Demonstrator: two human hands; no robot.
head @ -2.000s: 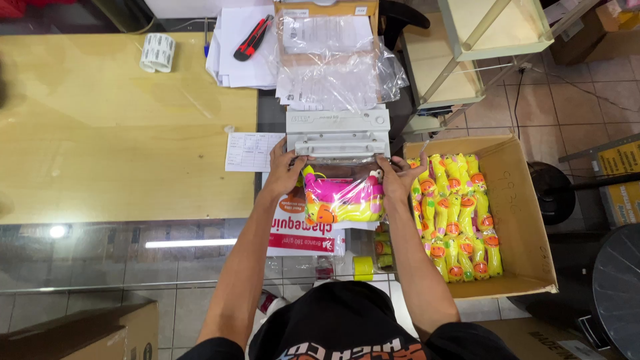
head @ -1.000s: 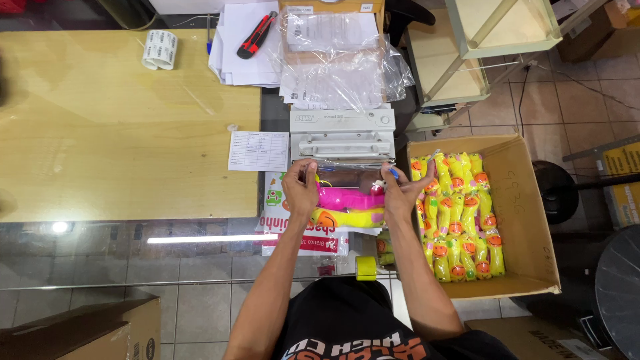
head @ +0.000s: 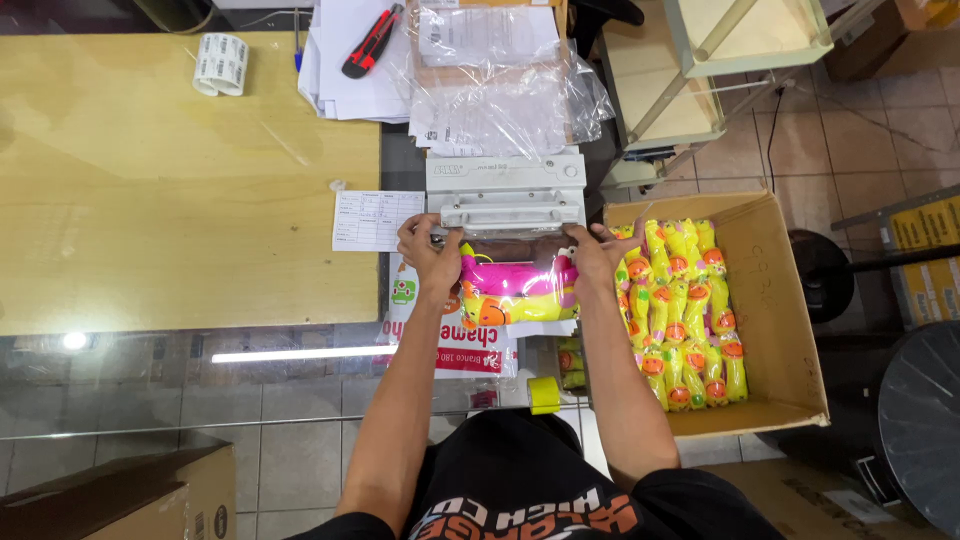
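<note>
A clear plastic bag holding a pink and yellow plush toy [head: 514,289] lies in front of a grey bar heat sealer [head: 506,191]. My left hand [head: 431,255] grips the bag's upper left corner, close to the sealer's front edge. At the upper right corner, my right hand [head: 596,259] holds the bag between thumb and fingers, with other fingers spread outward. The bag's open edge reaches the sealer's bar; whether it lies under the bar cannot be told.
A cardboard box [head: 787,315] with many bagged yellow toys [head: 675,300] stands at the right. Left are a wooden board [head: 187,180], a label roll [head: 221,64] and a written form [head: 367,221]. A red utility knife [head: 373,41] lies on papers; yellow tape [head: 544,395] sits at the glass table's edge.
Between the middle frame and now, both hands have brought the bagged toy up against the sealer's front. The toy remains between the hands throughout.
</note>
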